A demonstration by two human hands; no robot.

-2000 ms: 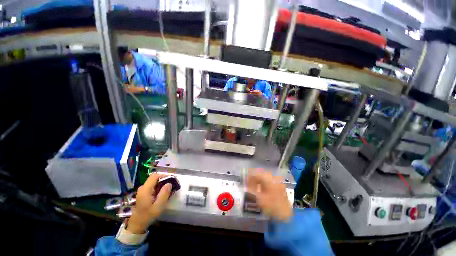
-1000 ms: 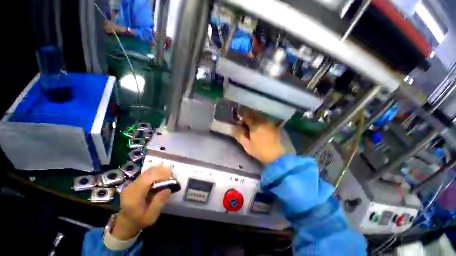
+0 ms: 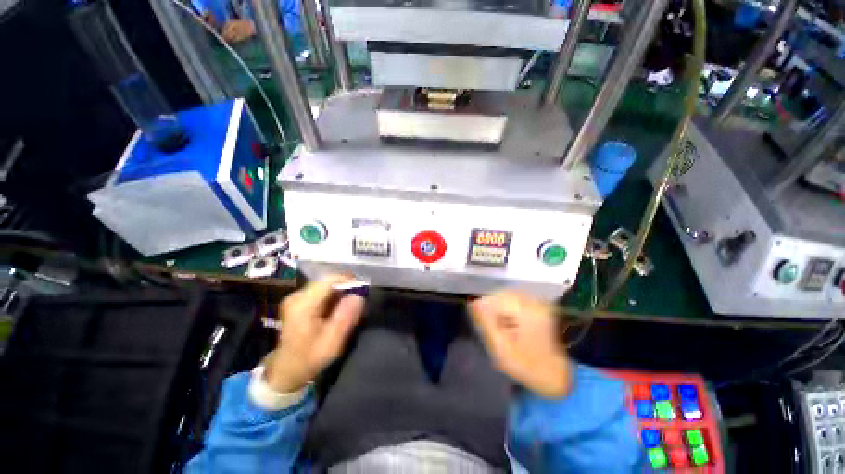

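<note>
My left hand [image 3: 313,329] is below the press's front panel, with a small dark unit [image 3: 351,289] between thumb and fingers. My right hand [image 3: 523,338] is below the panel's right part, blurred, fingers curled; whether it holds anything cannot be told. The bench press [image 3: 435,180] stands in front of me. Its press nest [image 3: 443,126] has a brassy recess and sits under the thick upper plate [image 3: 445,69], with a gap between them. The panel has green buttons [image 3: 313,231] at both ends, a red button [image 3: 428,246] and a display with red digits [image 3: 489,246].
A blue-topped white box [image 3: 185,176] stands left, metal fixtures [image 3: 262,266] beside it. A blue cup [image 3: 613,165] and an air hose [image 3: 669,176] are right, before another press [image 3: 741,231]. A red tray [image 3: 674,421], black tray [image 3: 93,370] and white tray [image 3: 827,407] lie low.
My right hand has come out from the nest and down below the panel. My left hand has moved lower with the dark unit. The view has tilted down, showing the trays.
</note>
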